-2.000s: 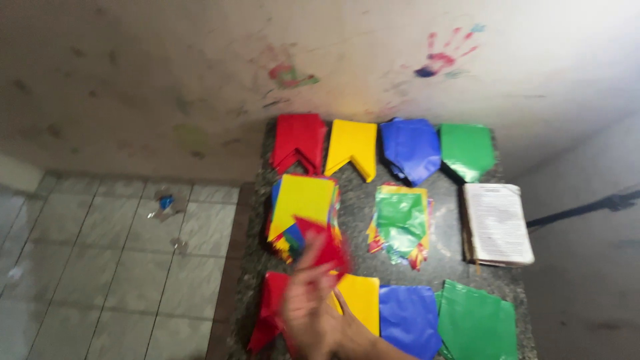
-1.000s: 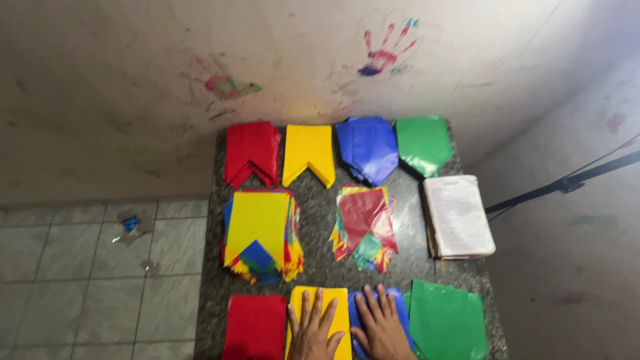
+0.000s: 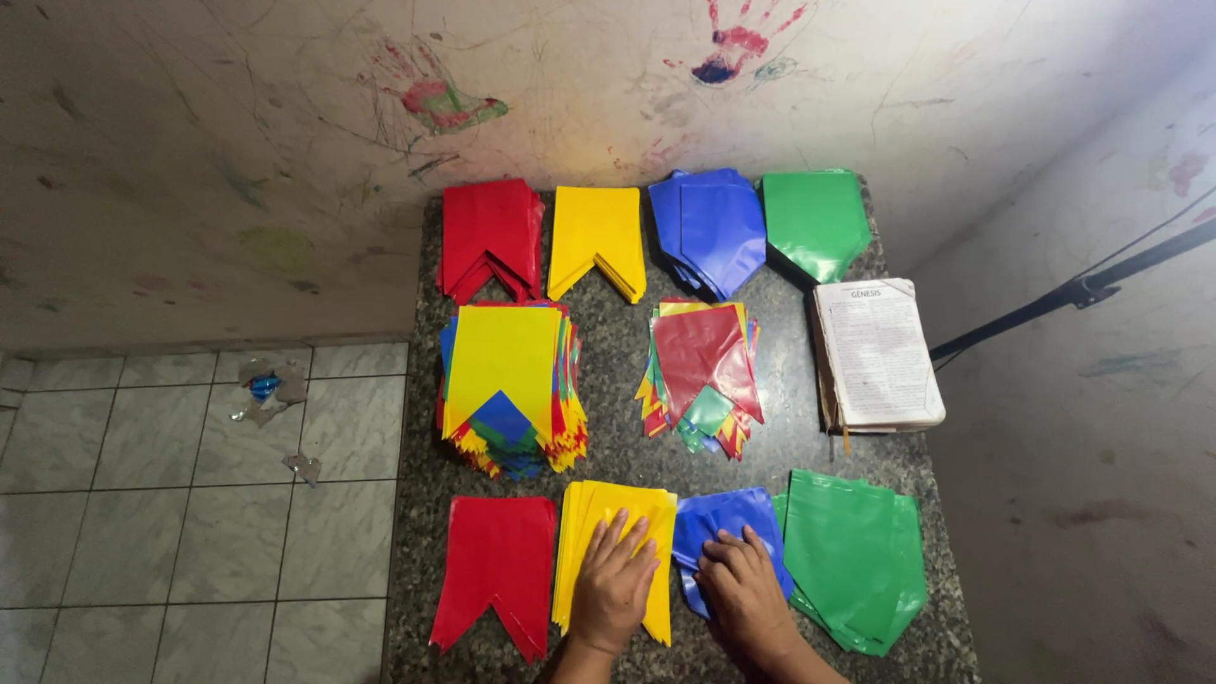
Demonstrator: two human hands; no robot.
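Note:
My left hand (image 3: 613,589) lies palm down on the near stack of yellow plastic pennants (image 3: 579,513), fingers slightly apart. My right hand (image 3: 746,584) presses with bent fingers on the near blue pennants (image 3: 736,503); whether it pinches one is unclear. Near red pennants (image 3: 499,556) lie to the left, near green pennants (image 3: 850,551) to the right. Behind them are a thick mixed-colour stack topped with yellow (image 3: 503,356) and a smaller mixed stack topped with red (image 3: 701,351). A far row holds red (image 3: 489,223), yellow (image 3: 597,228), blue (image 3: 712,228) and green pennants (image 3: 815,218).
A worn open book (image 3: 879,351) lies at the right of the granite table (image 3: 608,437). A dark pole (image 3: 1073,290) slants in from the right. Walls with painted handprints (image 3: 446,100) adjoin the table. Scraps (image 3: 266,389) lie on the tiled floor (image 3: 142,541) at the left.
Two seconds ago a hand held a red pennant by the left mixed stack. Both hands then came to the near yellow and blue stacks. My right fingers, spread flat a second ago, are now bent.

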